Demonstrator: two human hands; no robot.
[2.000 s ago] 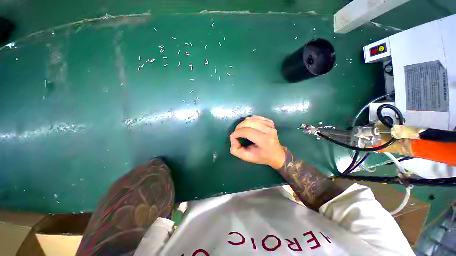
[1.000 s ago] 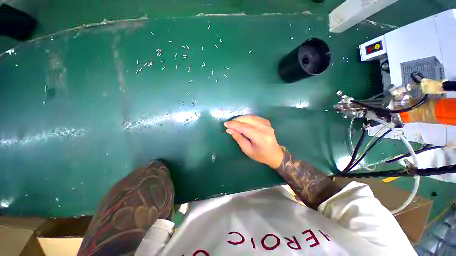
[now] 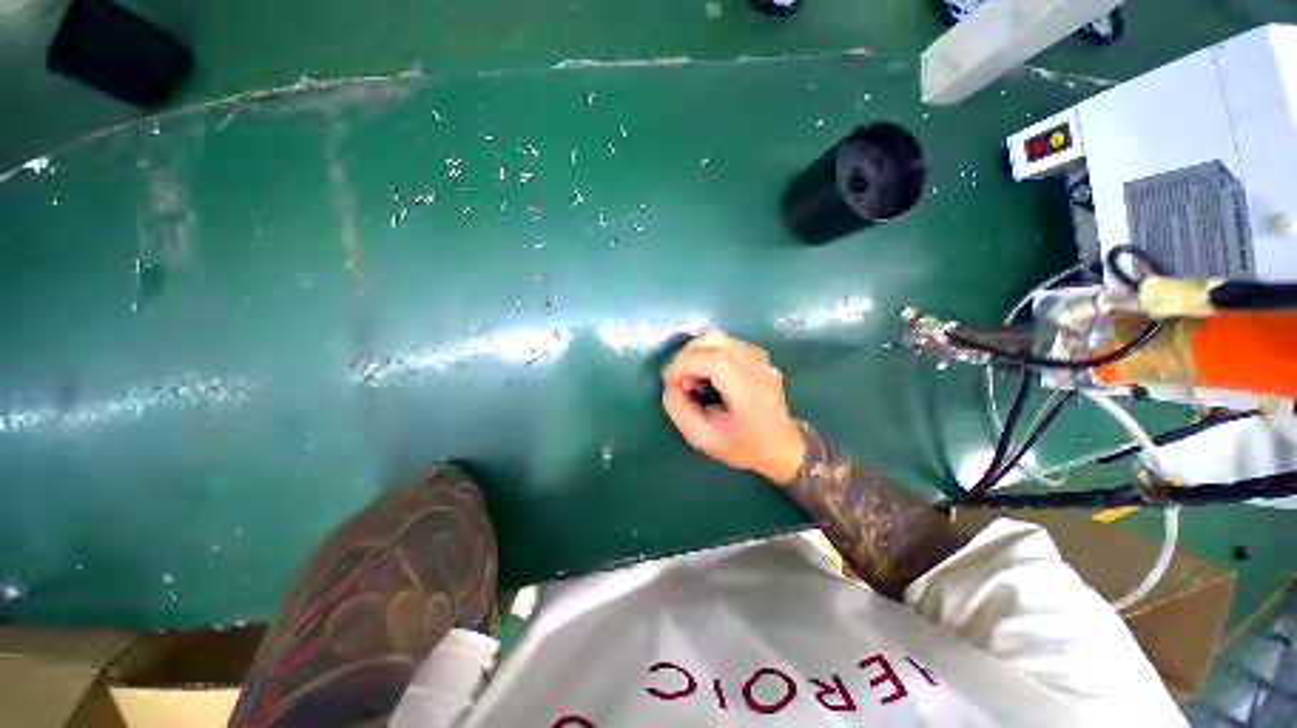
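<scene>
My right hand (image 3: pixel 728 405) is over the green belt near its front edge, with fingers and thumb curled round a dark hollow; no held object is visible. A tattooed left forearm (image 3: pixel 391 597) reaches in at the lower left; my left hand is not visible. A black cylindrical housing (image 3: pixel 856 182) lies tilted on the belt beyond my right hand, its round end with a dark centre facing right. The orange screwdriver (image 3: pixel 1240 353) hangs at the right, untouched, its metal nose (image 3: pixel 932 336) pointing left. Small screws (image 3: pixel 526 178) are scattered left of the housing.
Another black housing (image 3: pixel 121 54) is at the far left, beyond the belt's edge. A white box with a red and yellow switch (image 3: pixel 1202 157) stands at the right, near a pale post (image 3: pixel 1017 46). Cables and a hose loop below the screwdriver. Cartons (image 3: pixel 171 704) are at the lower edge.
My right hand flattened, then curled again. The screwdriver nose swung away and up, then partly back. The far-left housing has come further into view, shifting right.
</scene>
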